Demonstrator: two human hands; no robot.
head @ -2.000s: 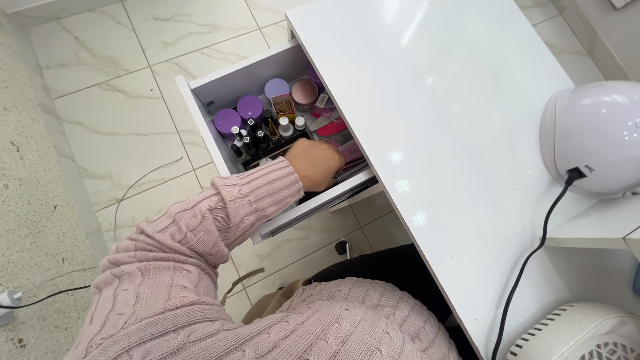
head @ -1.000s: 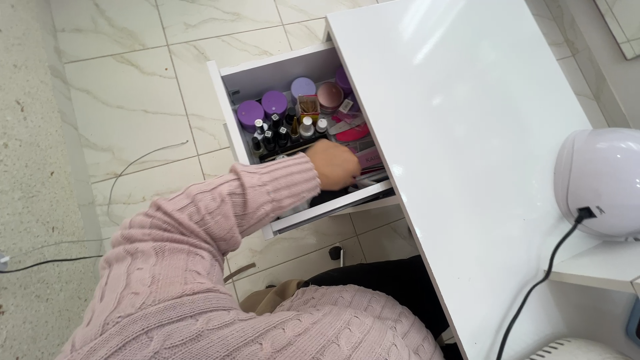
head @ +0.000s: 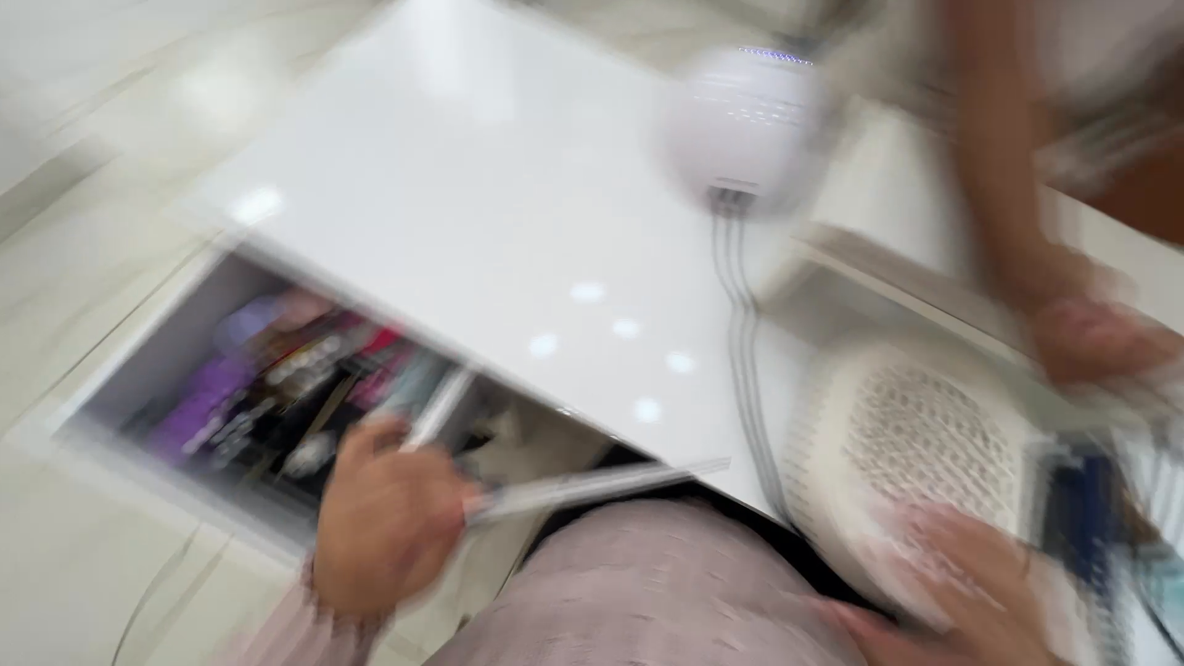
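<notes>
My left hand [head: 393, 518], blurred, is at the near side wall of the open white drawer [head: 185, 504]. Between its fingers is a long, thin pale strip [head: 601, 486], which points right across the table's edge; blur hides its exact kind. Inside the drawer lie purple-lidded jars [head: 208, 398], small dark bottles and pink items [head: 375, 379], all smeared by motion. At the lower right, my right hand [head: 971, 573] is over the near side of a white perforated device [head: 925, 435], fingers and thumb apart, with nothing visible in it.
A white domed lamp [head: 740, 129] with a dark cable stands on the glossy white table [head: 481, 203]. Another person's forearm and hand [head: 1091, 333] reach in from the upper right. A dark blue object [head: 1087, 518] is beside the device.
My left hand has come out of the drawer's contents with the thin strip. My right hand and another person's arm now show. The view has swung right.
</notes>
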